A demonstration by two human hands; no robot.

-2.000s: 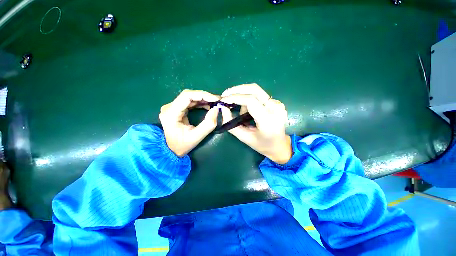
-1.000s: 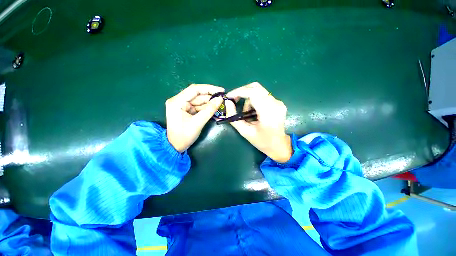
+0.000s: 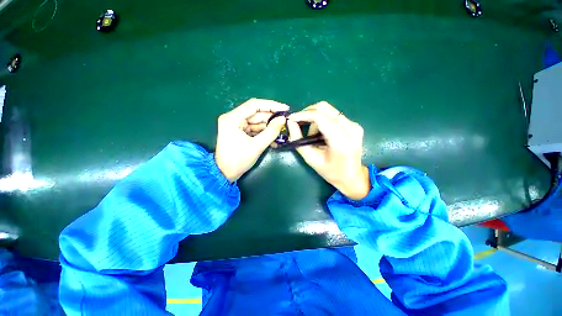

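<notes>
My left hand (image 3: pixel 242 137) holds a small round black unit (image 3: pixel 283 132) by its edge, between thumb and fingers. The unit is tilted and shows a yellowish centre; fingertips cover part of it. My right hand (image 3: pixel 331 143) has its thumb and index fingertips at the unit's right upper edge. A slim black stick, likely tweezers (image 3: pixel 302 143), lies across the right hand's fingers, its tip pointing left just below the unit. Whether a small part is between the right fingertips cannot be seen.
Similar black units stand spaced along the far side of the green surface (image 3: pixel 296 68), one at upper left (image 3: pixel 106 21). A thin pale ring mark is at the far left. A grey-white box (image 3: pixel 547 111) stands at the right edge. Another person's blue sleeve shows at lower left.
Both hands have shifted slightly right. The unit has turned, so its yellowish centre now shows, unlike two seconds ago. The far units have moved left in the picture.
</notes>
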